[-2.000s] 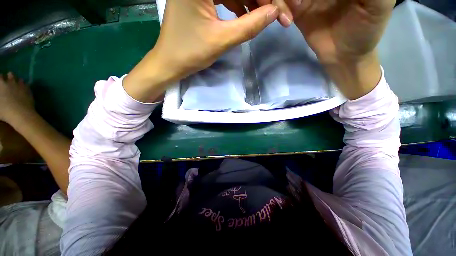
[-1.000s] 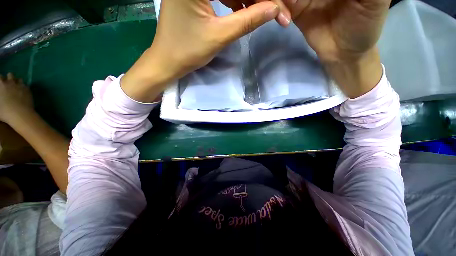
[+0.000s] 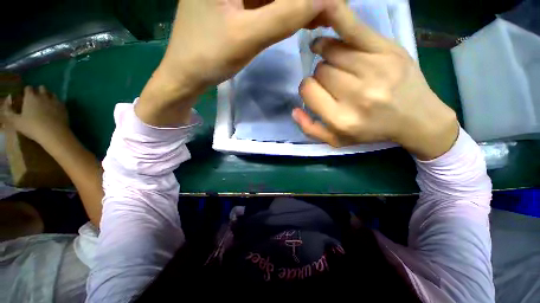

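A white foam box [image 3: 222,127] lies on the green bench in front of me, partly under my hands. Pale grey-blue wrapped items [image 3: 269,97] lie side by side in it, largely hidden. My left hand [image 3: 228,41] is above the box's left part, cut off by the top edge. My right hand [image 3: 364,89] is above its right part, with fingers curled. The fingertips of both hands meet near the top edge; whether they pinch something small cannot be seen.
The green bench [image 3: 142,77] runs across, its metal front edge near my body. A neighbour's hand [image 3: 41,115] rests by a brown carton [image 3: 35,160] at the left. A translucent grey-white sleeve [image 3: 500,83] lies at the right.
My right hand has turned, its fingers now curled and lower over the box. The box sits slightly farther right in view. The neighbour's hand at left now touches a carton.
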